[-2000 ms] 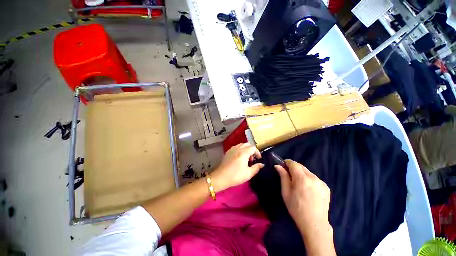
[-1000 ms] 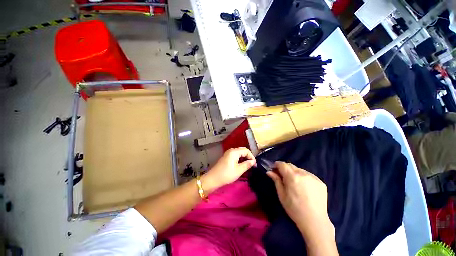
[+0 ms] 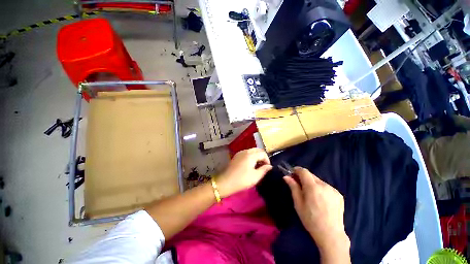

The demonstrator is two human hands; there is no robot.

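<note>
A large heap of black garment pieces (image 3: pixel 366 180) lies at the right and hangs over the magenta cloth (image 3: pixel 227 227) on my lap. My left hand (image 3: pixel 245 169) is at the heap's left edge, thumb and fingertips pinched together on the edge of the black cloth. My right hand (image 3: pixel 315 198) holds the small thread snips (image 3: pixel 285 167), blades pointing up and left, just right of my left fingertips. A fine thread between the fingers cannot be made out.
A cardboard sheet (image 3: pixel 314 121) lies beyond the heap. Cut black strips (image 3: pixel 301 80) and a black box-shaped unit (image 3: pixel 309 31) are on the white table (image 3: pixel 221 56). A grey-framed cart (image 3: pixel 131 154) and red stool (image 3: pixel 95 51) stand left. A pale blue bin (image 3: pixel 420 170) borders the heap; a green fan (image 3: pixel 447 257) is bottom right.
My left hand has moved right and slightly down since one second ago, back against the cloth edge. My right hand with the snips has shifted slightly right.
</note>
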